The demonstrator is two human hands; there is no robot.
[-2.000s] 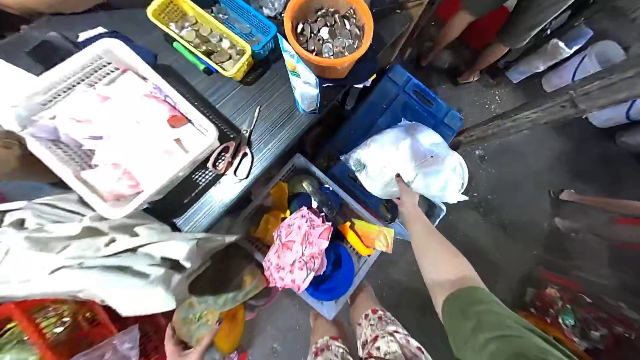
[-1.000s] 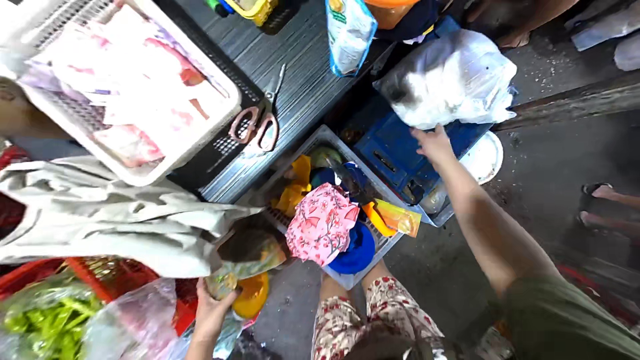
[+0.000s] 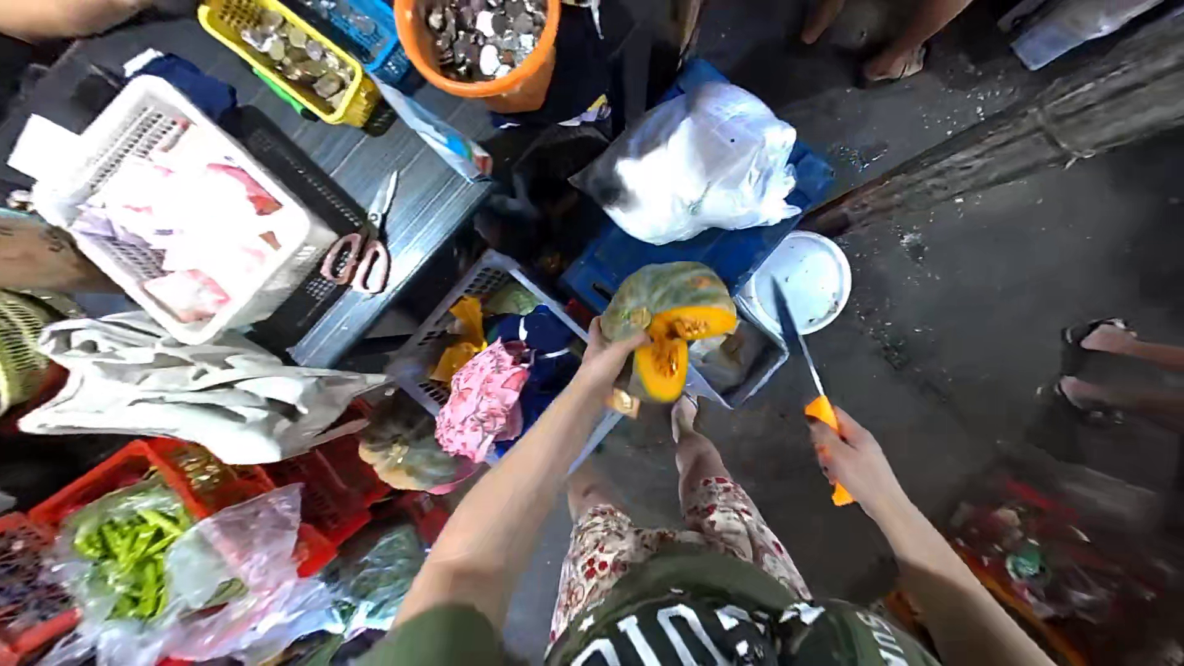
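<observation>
My left hand [image 3: 615, 356] holds a cut pumpkin [image 3: 671, 301], its green rind up and its orange flesh and seeds showing on the cut faces. Off to the right, my right hand [image 3: 856, 453] is closed around the orange handle of a knife [image 3: 803, 347], whose dark blade points up and away. Beyond the pumpkin lies a full white plastic bag [image 3: 708, 162] on a blue plastic crate [image 3: 601, 259]. A round white lid or tub [image 3: 800, 282] is behind the knife blade. Another pumpkin [image 3: 407, 449] sits at the lower left.
Scissors [image 3: 375, 236] and a white basket [image 3: 305, 264] of papers lie on the table; an orange bucket [image 3: 541, 79] of coins stands behind. A crate [image 3: 425, 356] holds pink cloth [image 3: 486, 398]. Bagged green peppers [image 3: 134, 555] are lower left. Other people's feet [image 3: 1101, 338] are at right.
My left hand has moved from the pumpkin at the lower left and now holds a cut one at the middle. My right hand has left the white bag and now grips a knife.
</observation>
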